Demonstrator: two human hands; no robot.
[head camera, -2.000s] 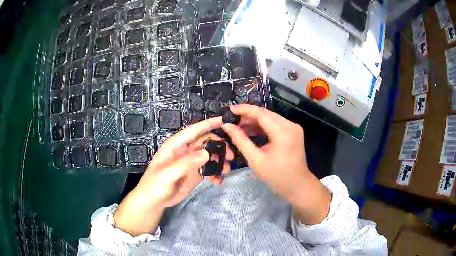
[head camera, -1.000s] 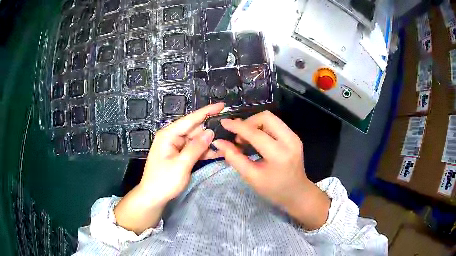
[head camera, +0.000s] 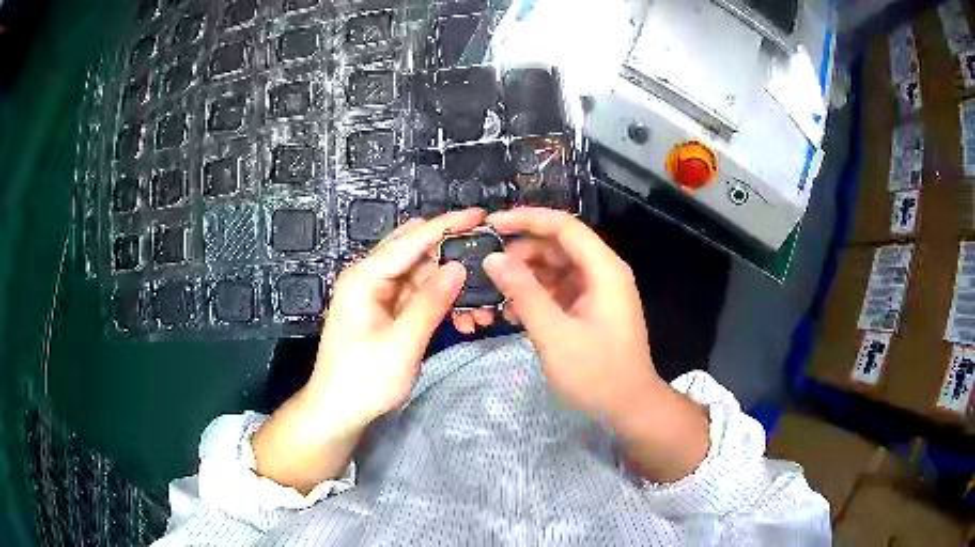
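Note:
A black rounded square housing (head camera: 471, 256) is held above the lap, its flat face turned up towards me, with a thin bright edge. My left hand (head camera: 387, 310) grips its left side, thumb on the face and fingers behind and at the top edge. My right hand (head camera: 572, 305) grips its right side in the same way, thumb on the face. The thumbs cover part of the face. Whether a small inner part lies on or in the housing cannot be told.
A large clear blister tray (head camera: 251, 176) with black housings lies at the left on a green mat (head camera: 203, 395). A small parts tray (head camera: 584, 160) with dark round pieces stands beyond the hands. A white press (head camera: 663, 160) with a red stop button (head camera: 695, 166) is at the upper right. Cartons (head camera: 855, 310) stand far right.
The small round black part that my right fingers held apart from the housing no longer shows separately. The housing has turned face up, and both hands have closed around it.

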